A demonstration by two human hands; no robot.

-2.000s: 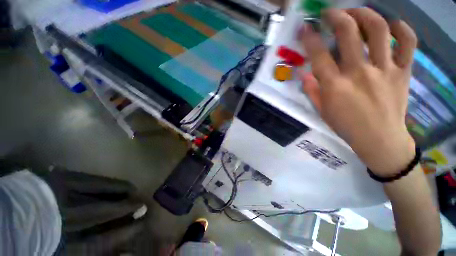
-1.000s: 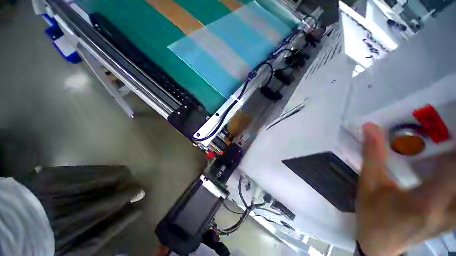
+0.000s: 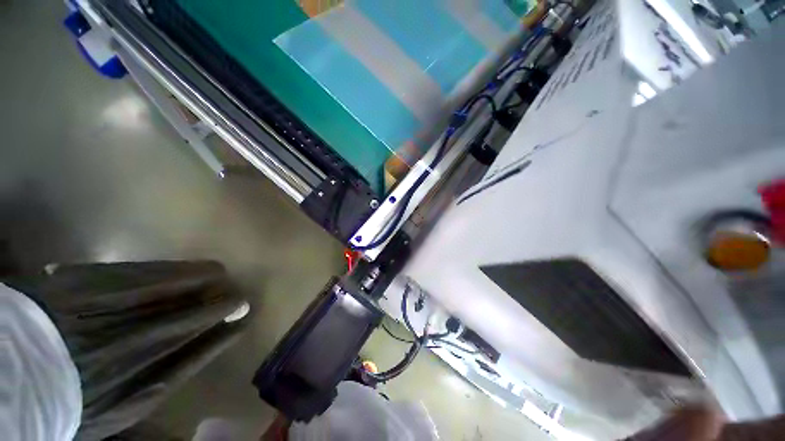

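A small blurred strip of skin, apparently my right hand (image 3: 689, 425), shows at the bottom right edge, cut off; its fingers cannot be made out. It lies below the white machine cabinet (image 3: 551, 215) and its dark recessed panel (image 3: 590, 314). An orange round button (image 3: 738, 251) sits on the cabinet at the right, beside a red label (image 3: 777, 207) cut by the edge. A bluish clear sheet (image 3: 379, 73) lies on the green bed (image 3: 258, 52). I cannot make out my left hand.
A black motor box (image 3: 318, 349) with cables juts out below the silver beam end (image 3: 396, 211). A black cable track (image 3: 275, 129) runs along the bed. Dark trousers (image 3: 146, 323) and white clothing (image 3: 34, 370) show at left. White cloth and skin of unclear owner show at bottom.
My right hand has moved from over the button panel down to the bottom right edge. The view has shifted closer to the cabinet and beam end. White cloth has appeared below the motor.
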